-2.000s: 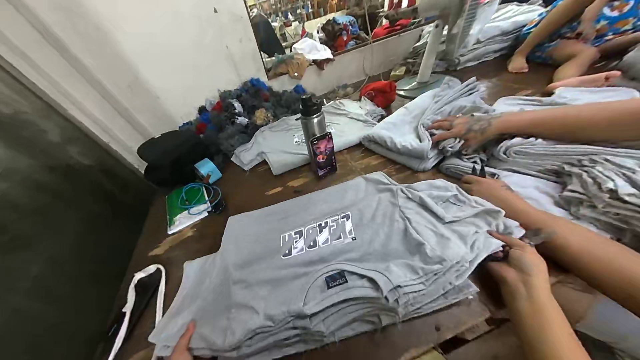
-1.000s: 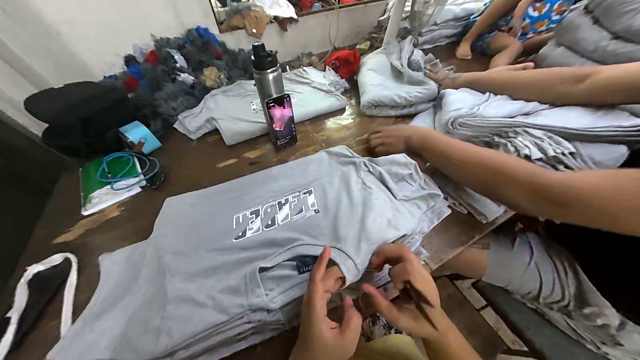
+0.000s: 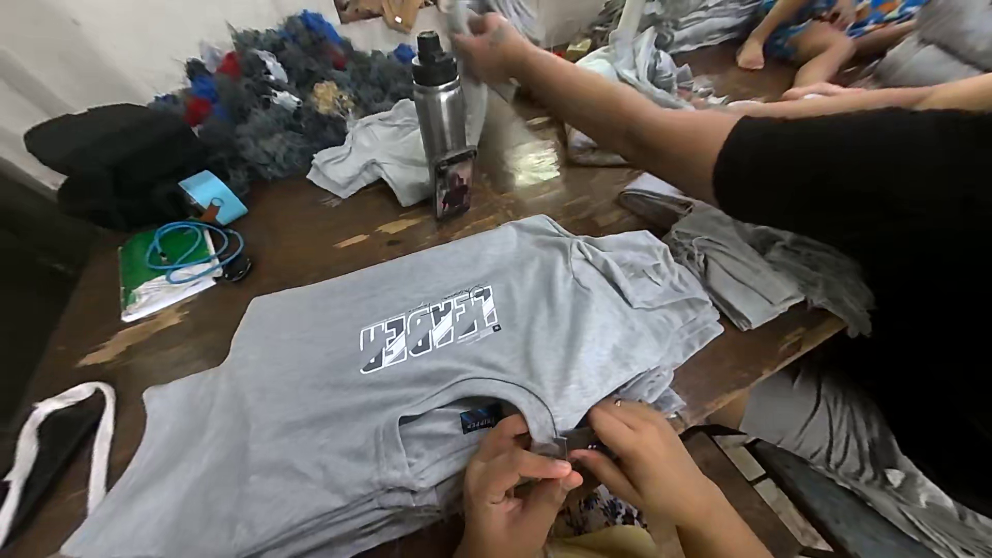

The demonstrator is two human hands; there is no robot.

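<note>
A grey T-shirt (image 3: pixel 310 341) with a printed front lies flat on a stack of similar shirts, its neckline toward me. My left hand (image 3: pixel 515 488) pinches the collar edge by the shoulder seam, where a small piece of clear or grey material shows between the fingers. Close beside it on the right, my right hand (image 3: pixel 651 465) has its fingers against the shirt's shoulder edge; what lies under its fingers is hidden. The neck label (image 3: pixel 480 418) shows inside the collar.
Beyond the shirt, a phone (image 3: pixel 454 184) leans on a steel bottle (image 3: pixel 440 116). Fabric scraps (image 3: pixel 279 116) are heaped behind. A green notebook (image 3: pixel 143 263) with a blue cord lies left. A co-worker's arm (image 3: pixel 612 124) reaches across from the right, above folded grey garments (image 3: pixel 728 263).
The co-worker's arm has swung across toward the bottle, holding blurred grey cloth. My two hands, apart at the shirt's sides two seconds ago, are together at the collar. The view has shifted closer.
</note>
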